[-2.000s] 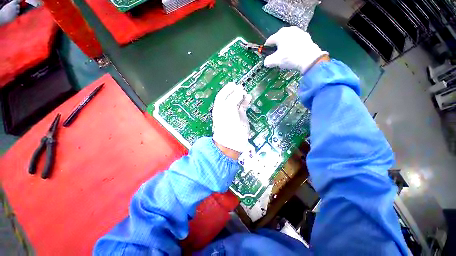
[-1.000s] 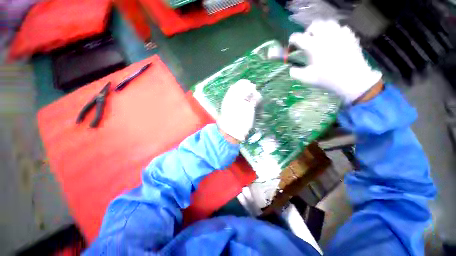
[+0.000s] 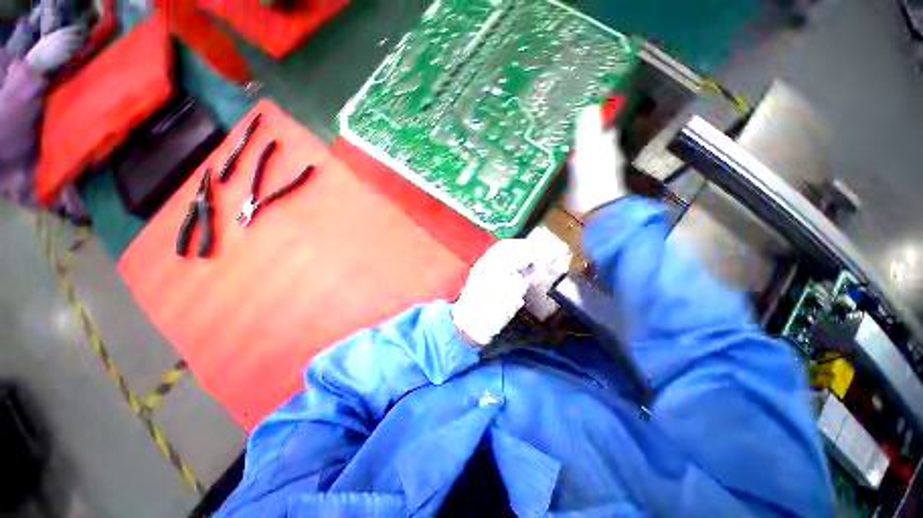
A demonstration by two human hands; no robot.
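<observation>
The green circuit board (image 3: 486, 111) lies solder side up at the top centre. My left hand (image 3: 511, 283), white-gloved with fingers curled, is just below the board's near corner; whether it holds something whitish is unclear. My right hand (image 3: 597, 162), gloved and blurred, is at the board's right edge, with a small red thing (image 3: 610, 109) at its fingertips; its grip is unclear. Small diagonal cutters (image 3: 265, 190) lie on the red mat (image 3: 304, 263), handles spread. Black long-nose pliers (image 3: 197, 218) and a thin dark stick (image 3: 240, 149) lie beside them.
A black tray (image 3: 167, 162) and another red mat (image 3: 106, 111) are at the upper left. Another person's gloved hand (image 3: 56, 49) is at the far left. A metal rail (image 3: 789, 192) runs down the right, with a component-side-up board (image 3: 845, 379) beside it.
The cutters have left my right hand and now lie on the mat. My right hand has moved down to the board's right edge, my left hand off the board. The view has shifted.
</observation>
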